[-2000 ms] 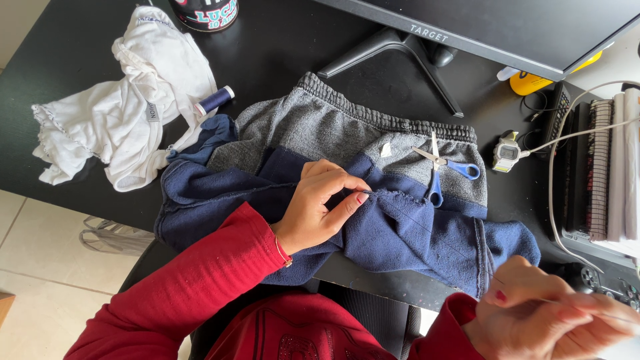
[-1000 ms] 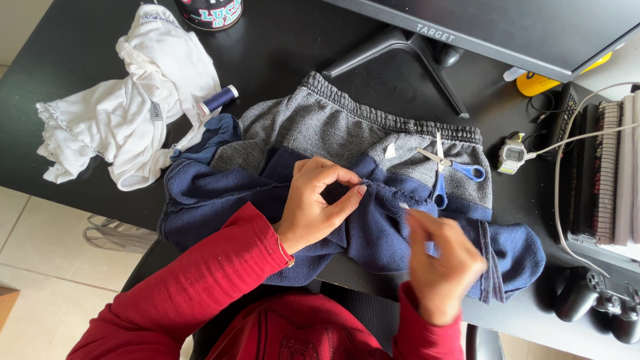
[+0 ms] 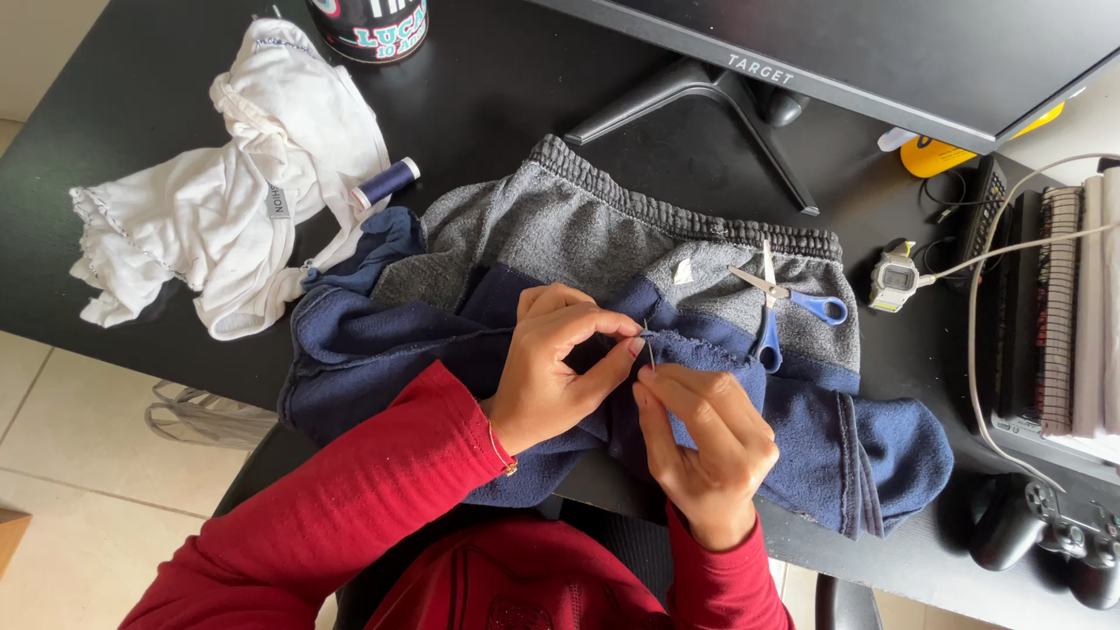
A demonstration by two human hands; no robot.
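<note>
Grey and navy fleece trousers with a gathered elastic waistband lie across the desk. My left hand pinches a navy seam edge between thumb and forefinger. Close beside its fingertips, my right hand grips a sewing needle whose tip meets the seam. Blue-handled scissors rest spread on the trousers, near a small white scrap. A spool of navy thread lies on a white garment to the left.
A monitor stand stands behind the trousers. At the right are a digital watch, a pale cable, spiral notebooks and a black game controller. A dark tin stands at the back; the desk's front edge runs below.
My right hand has come in from the far lower right to the seam beside my left hand. The left hand keeps its pinch on the fabric.
</note>
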